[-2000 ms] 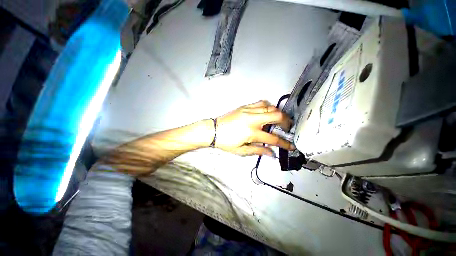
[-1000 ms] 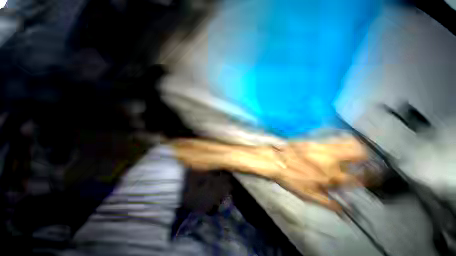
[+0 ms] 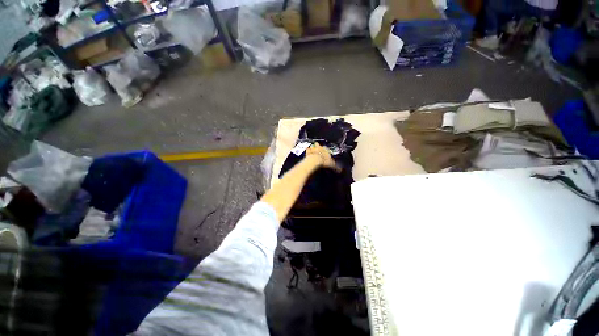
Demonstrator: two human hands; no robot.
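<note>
My left hand (image 3: 320, 158) reaches forward in a light grey sleeve and is over a crumpled pile of black cut pieces (image 3: 328, 134). The pile lies on a pale side board (image 3: 384, 147) beyond the white sewing table. The fingers touch or nearly touch the black cloth; they are small and blurred, so a hold on a piece cannot be told. A small white label or scrap (image 3: 301, 147) lies beside the hand on the pile. My right hand is out of the picture.
The white table (image 3: 453, 243) with a scale on its edge is at right, with a dark curved strip at its far right. Brown and beige cloth (image 3: 446, 141) lies on the board. A blue bin (image 3: 154, 203) stands at left; shelves with bags are behind.
The view has swung from the sewing machine to the side board and floor. My left hand has left the machine's needle area and now is at the black pile. The lamp is out of view.
</note>
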